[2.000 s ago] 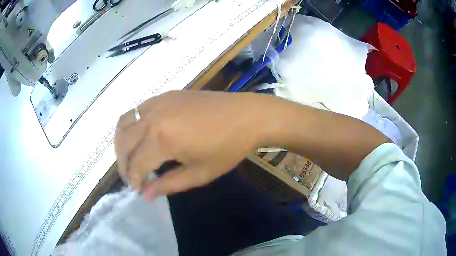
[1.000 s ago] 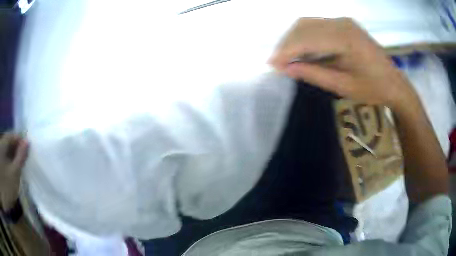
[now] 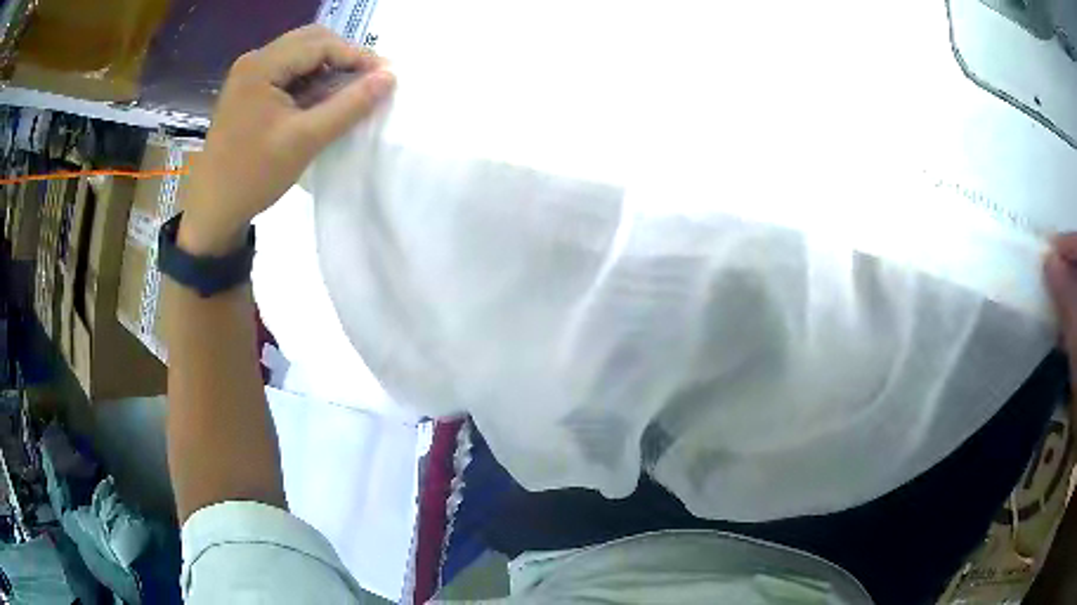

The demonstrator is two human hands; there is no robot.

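The sheer white fabric (image 3: 709,307) is spread between my two hands, over the white table and down its front edge above my lap. It looks greyish over dark clothing and nearly vanishes against the table. My left hand (image 3: 295,106), with a black wristband, pinches the fabric's left end near the table's left corner. My right hand (image 3: 1065,278) is cut off by the right edge of the picture; its visible fingertips hold the fabric's right end. The machine's outlined bed panel (image 3: 1016,59) shows in part at the top right.
Cardboard boxes (image 3: 100,260) stand at the left, with an orange line across them. White material (image 3: 343,473) lies below my left forearm. A brown box with a black circular logo (image 3: 1016,508) is at the lower right. Greenish cloth (image 3: 95,520) is at the lower left.
The view has swung left. My left hand has come fully into view at the fabric's left end, and my right hand has shifted to the right rim. The fabric is now spread wide between them.
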